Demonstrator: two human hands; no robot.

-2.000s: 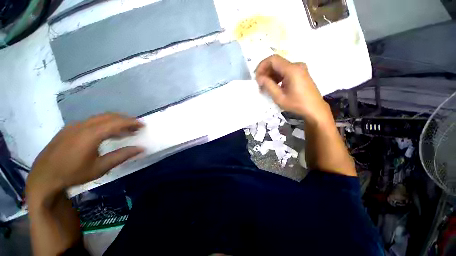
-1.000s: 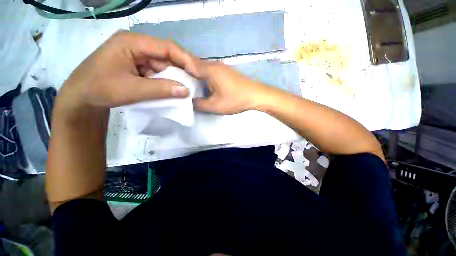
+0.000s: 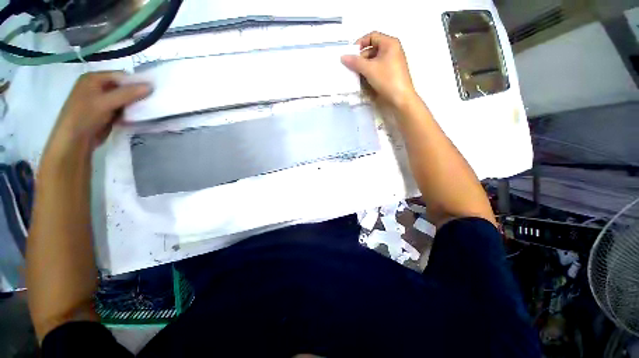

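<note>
A white interlining strip (image 3: 245,82) lies over the farther grey fabric strip, whose grey edges show along its long sides. My left hand (image 3: 101,105), slightly blurred, holds the white strip's left end. My right hand (image 3: 382,66) pinches its right end between thumb and fingers. A second grey fabric strip (image 3: 210,157) lies uncovered, nearer to me. A white interlining stack (image 3: 245,213) lies along the near table edge. A thin dark fabric edge (image 3: 259,22) shows beyond the white strip.
Green and black hoses (image 3: 150,24) curve at the far left. A shiny brown plate (image 3: 478,54) lies at the table's right end. Folded grey fabric (image 3: 12,224) is at the left edge. A green crate (image 3: 179,294) is below the table. White scraps lie on the floor; a fan (image 3: 620,266) stands right.
The white strip, bunched between both hands one second ago, is now spread flat over the farther grey strip. My hands have moved apart to its two ends.
</note>
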